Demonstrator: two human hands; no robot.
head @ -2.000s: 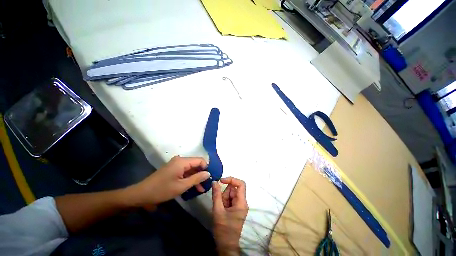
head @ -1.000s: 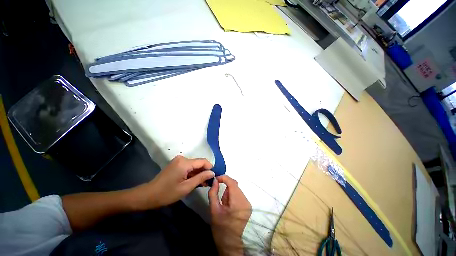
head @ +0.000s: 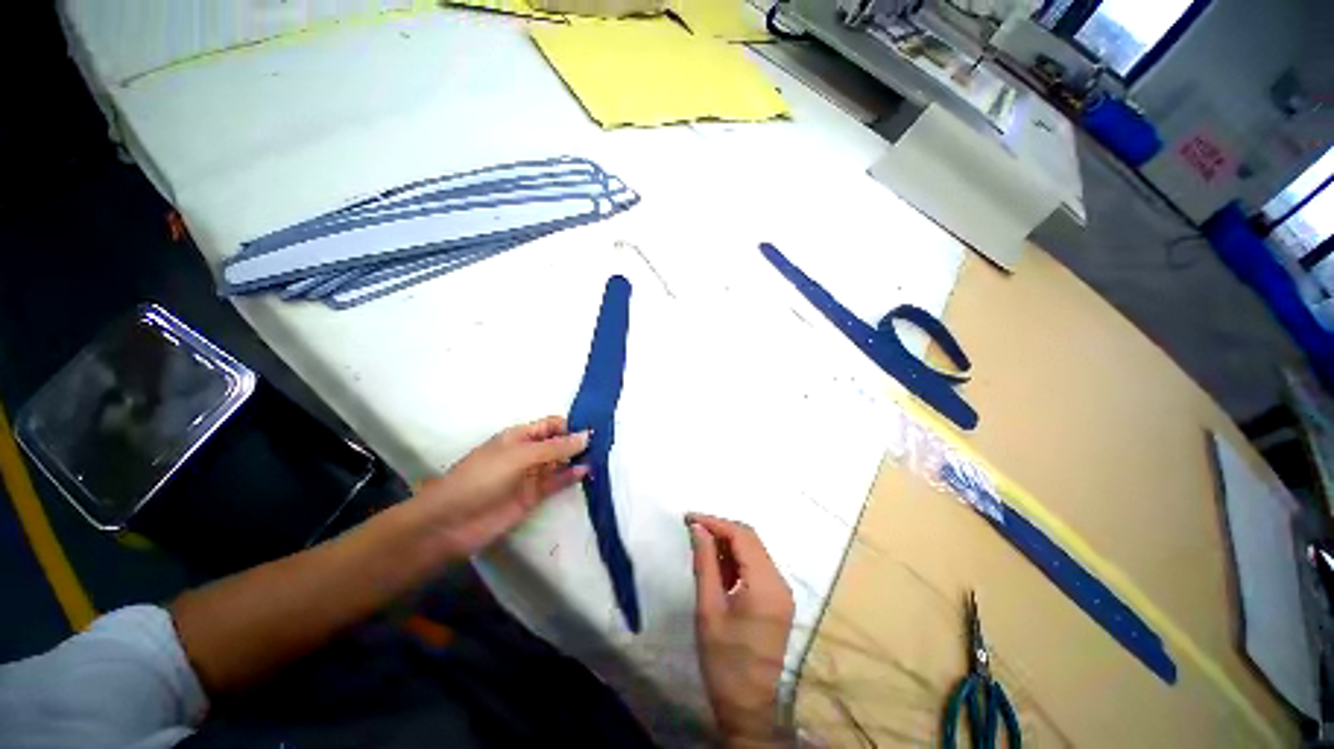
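Note:
A long navy fabric band (head: 601, 384) is held upright in the picture over the white table, its lower part turned and narrow. My left hand (head: 515, 476) grips its middle between thumb and fingers from the left side. My right hand (head: 743, 593) is to the right of the band, apart from it, with thumb and forefinger tips close together. A needle or thread in those fingertips is too small to make out.
Pale bands with grey outlines (head: 424, 227) lie fanned at upper left. Navy bands (head: 873, 340), one looped, lie at right. A crinkled clear bag (head: 925, 451) overlaps another navy band (head: 1090, 590). Green-handled snips (head: 979, 688) lie near my right hand. A black lidded bin (head: 135, 417) stands left.
My right hand has moved away from the band to the right. The band has straightened out, its lower end now hanging in sight. The view has shifted slightly.

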